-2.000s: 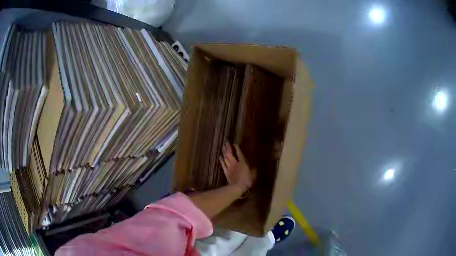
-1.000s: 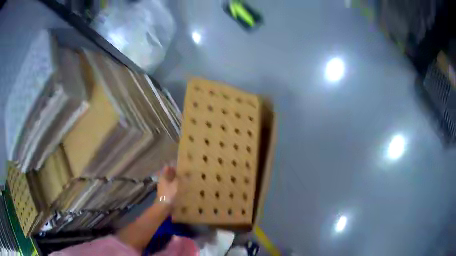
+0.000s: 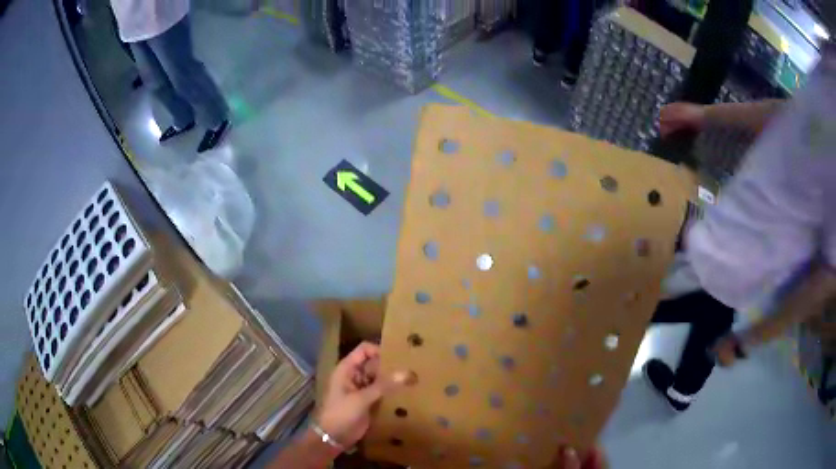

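A brown perforated cardboard sheet (image 3: 541, 238) is held up tilted in front of me, with floor showing through its round holes. My left hand (image 3: 353, 398) grips its lower left edge, thumb on the near face. My right hand (image 3: 583, 457) is at its bottom edge, mostly cut off by the picture's rim, with only fingertips showing on the sheet. The open cardboard carton (image 3: 330, 343) is on the floor behind the sheet and mostly hidden by it.
Stacked cardboard sheets (image 3: 197, 357) and a white holding tray (image 3: 87, 275) stand at left. A crumpled plastic bag (image 3: 202, 206) and a green arrow floor sign (image 3: 356, 186) lie ahead. A person (image 3: 770, 211) is close at right, another person (image 3: 170, 64) at upper left.
The view has lifted from the carton. A perforated sheet that lay over the carton's opening a second ago is now raised and nearer. My right fingertips have come into view at its bottom edge.
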